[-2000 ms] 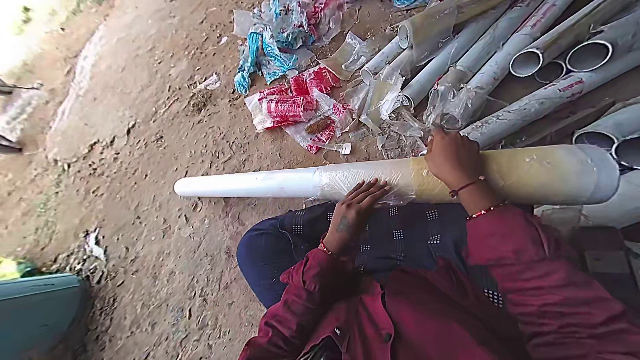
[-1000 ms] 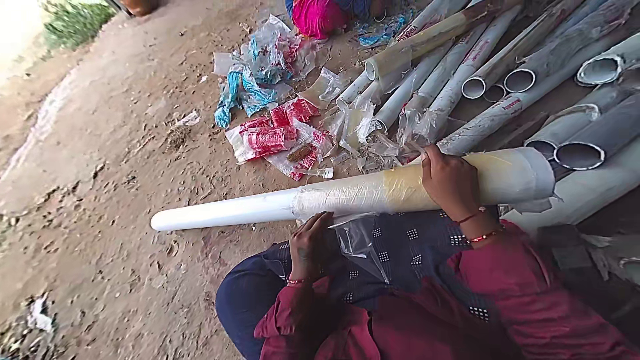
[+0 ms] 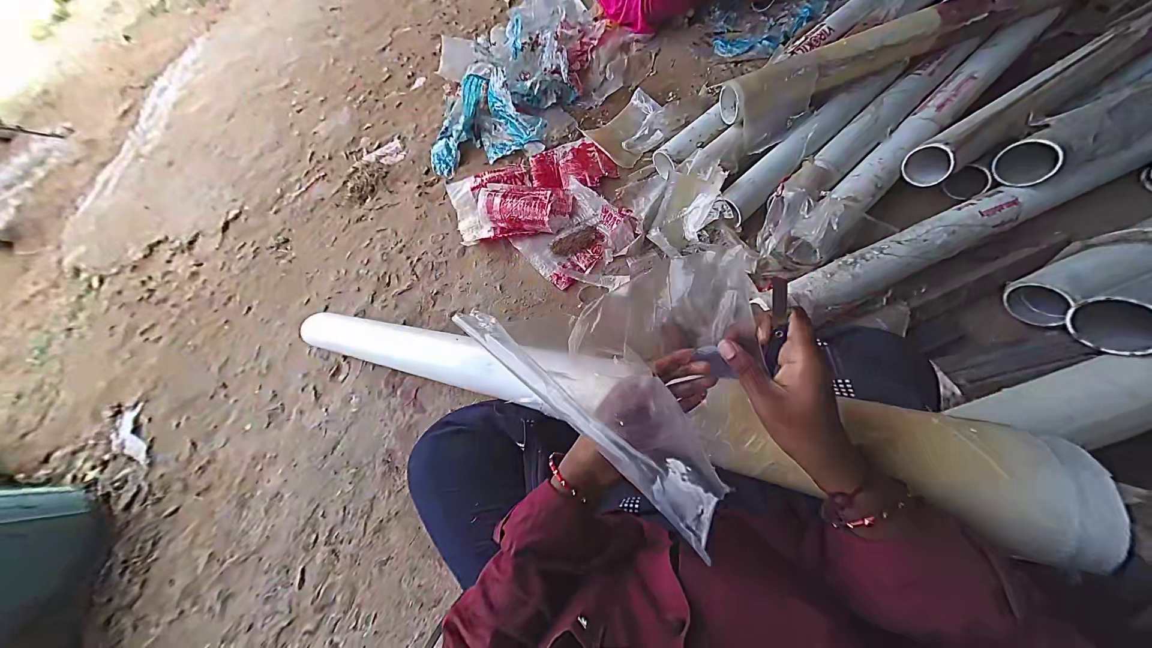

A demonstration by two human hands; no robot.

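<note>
Across my lap lies a white plastic pipe (image 3: 423,354), its wide right part covered in a yellowish wrap (image 3: 954,459). Clear plastic film (image 3: 621,423) hangs in front of my left hand (image 3: 652,396), whose fingers are closed on its gathered edge above the pipe. My right hand (image 3: 792,387) is raised beside it, thumb toward the film, and holds a small dark flat tool (image 3: 779,310) that looks like a blade; its exact kind is unclear. The film hides part of the pipe and of my left hand.
Many pipes (image 3: 936,243) lie piled at the right and upper right. Red-printed plastic wrappers (image 3: 531,207), blue-and-clear plastic scraps (image 3: 495,117) and torn film are on the dirt ground ahead. A green object (image 3: 45,549) stands at lower left. Pink cloth (image 3: 643,11) shows at the top edge.
Both hands have left the pipe's surface and come together above it. The clear film, hanging loose below the pipe a second ago, is now lifted in front of the left hand.
</note>
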